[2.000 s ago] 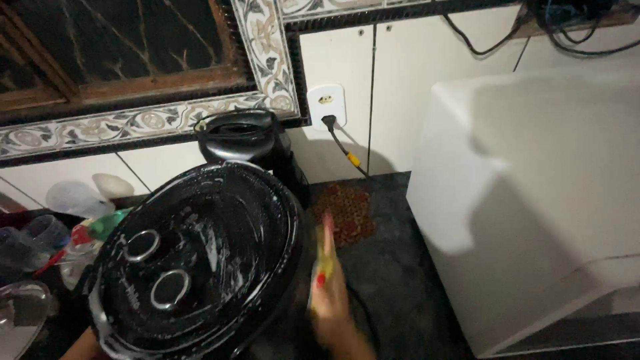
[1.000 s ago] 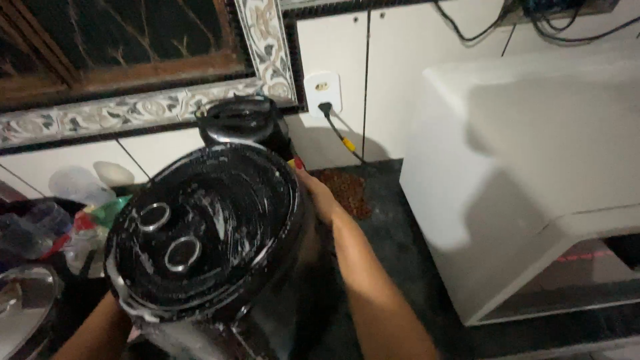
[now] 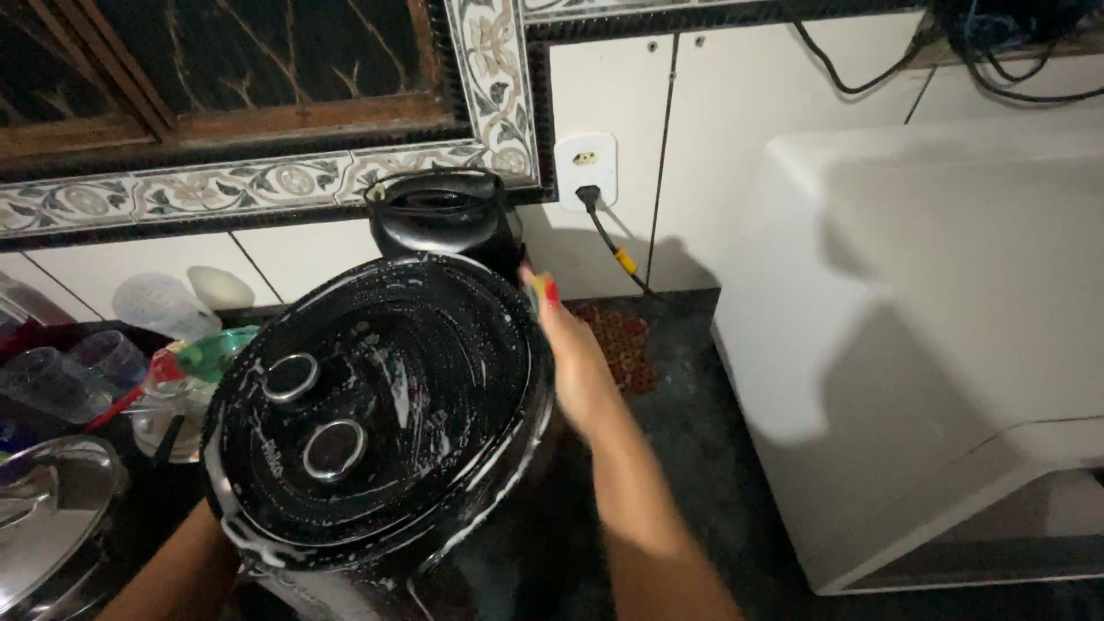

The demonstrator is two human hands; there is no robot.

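Observation:
A black air fryer with two chrome-ringed dials on top stands tilted before me, streaked with white suds. My right hand, with red nail polish, holds a yellow and green sponge against the fryer's upper right side. Only the forearm of my left arm shows at the lower left; it passes behind the fryer's left side, and the hand is hidden. Just behind the fryer is a black appliance with a glossy body.
A white appliance or cabinet fills the right. A plug sits in the wall outlet. A red-brown woven mat lies on the dark countertop. Clear cups, a green bowl and a metal pot stand at left.
My right hand was off to the fryer's right two seconds ago; one second ago it was at the fryer's upper right edge, where it is now. The suds on top remain.

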